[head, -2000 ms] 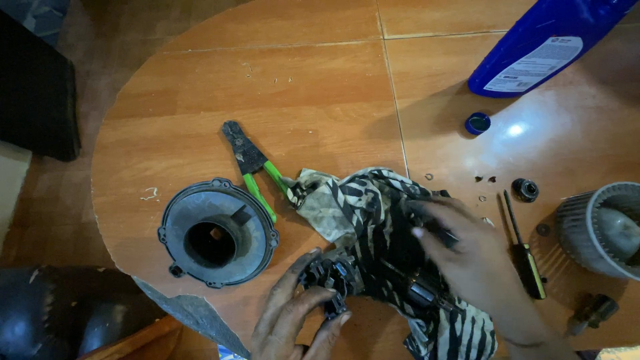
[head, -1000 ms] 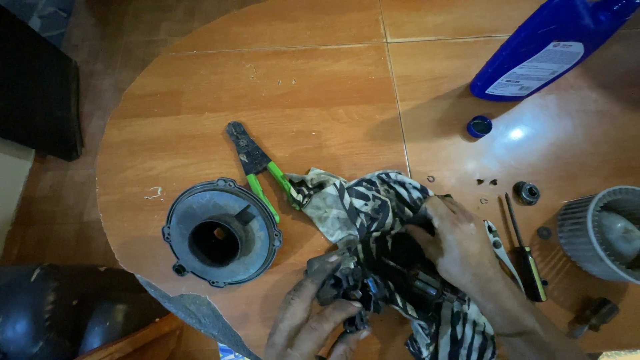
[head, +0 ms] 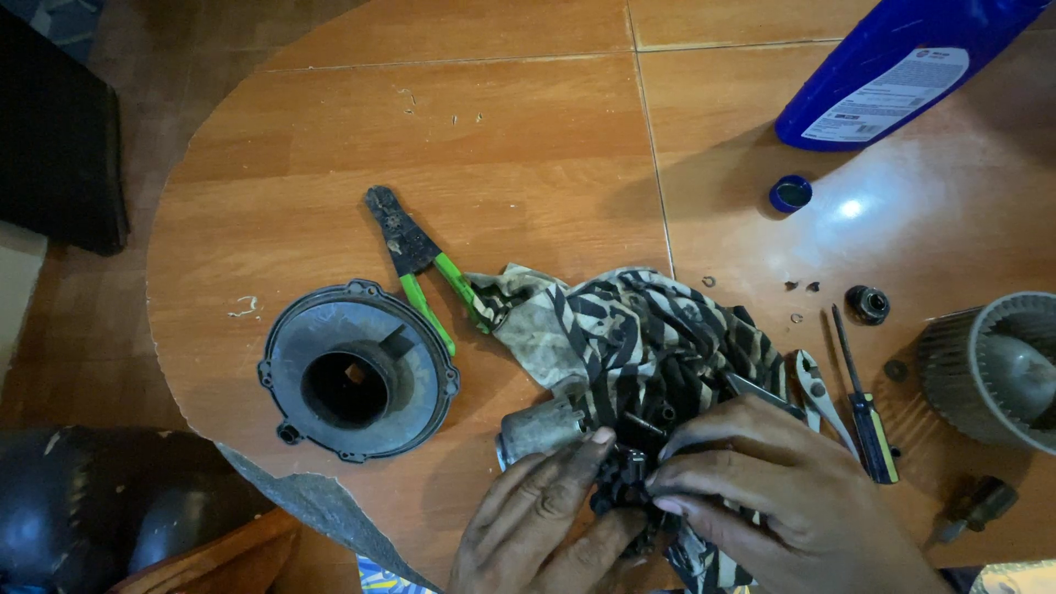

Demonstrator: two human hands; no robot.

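Near the bottom centre, a small black mechanical part [head: 625, 480] is between my two hands. My left hand [head: 549, 520] grips it from the left with thumb and fingers. From the right, the fingertips of my right hand [head: 767, 487] touch it, and a slim metal blade [head: 763, 394] shows beyond that hand's knuckles; whether the hand holds the blade cannot be told. A black-and-white patterned cloth [head: 635, 330] lies bunched behind the hands. On its left edge rests a grey metal motor can [head: 540, 431], just above my left hand.
Left of the cloth are a round black plastic housing [head: 412, 322] and green-handled wire strippers [head: 406, 239]. To the right lie slip-joint pliers [head: 813, 384], a screwdriver [head: 866, 429], a blower wheel [head: 990, 371] and a black fitting [head: 868, 304]. A blue bottle [head: 874, 82] and its cap [head: 790, 194] are farther back.
My right hand has come down from the cloth to the black part at my left hand. The metal can now shows at the cloth's left edge, and a slim blade shows by my right hand.
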